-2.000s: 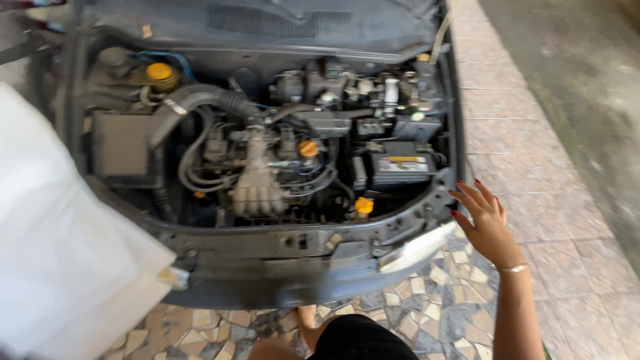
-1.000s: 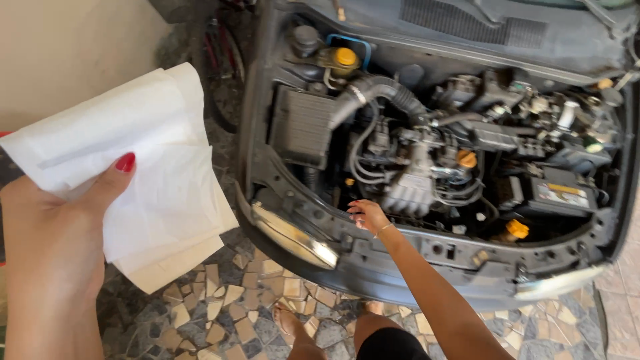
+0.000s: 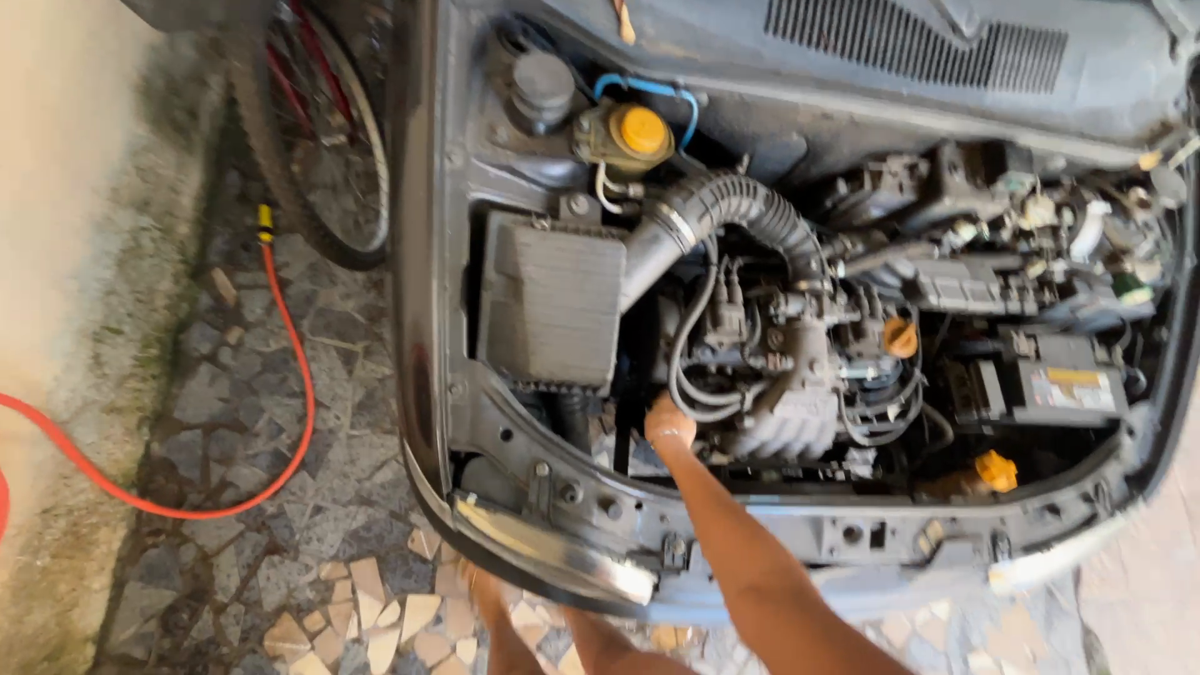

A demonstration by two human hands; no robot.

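My right hand (image 3: 669, 422) reaches down into the car's engine bay, between the black air filter box (image 3: 553, 302) and the engine's intake manifold (image 3: 797, 403). Its fingers are hidden below the grey ignition cables (image 3: 696, 380), so what they touch does not show. Above the filter box are a ribbed air hose (image 3: 750, 211) and a reservoir with a yellow cap (image 3: 643, 129). An orange oil cap (image 3: 900, 337) and the car battery (image 3: 1064, 380) lie to the right of the manifold. My left hand is out of the frame.
The front body panel (image 3: 806, 525) runs beneath my right forearm. A yellow cap (image 3: 996, 472) sits near it at the right. On the left, a red hose (image 3: 305, 403) with a yellow connector (image 3: 265, 225) lies on the stone floor, beside a bicycle wheel (image 3: 375, 178) and a wall (image 3: 75, 281).
My right hand has gone from beside the right headlight to the front edge, then deeper into the engine bay. My left hand and the white cloth or paper it held have left view.
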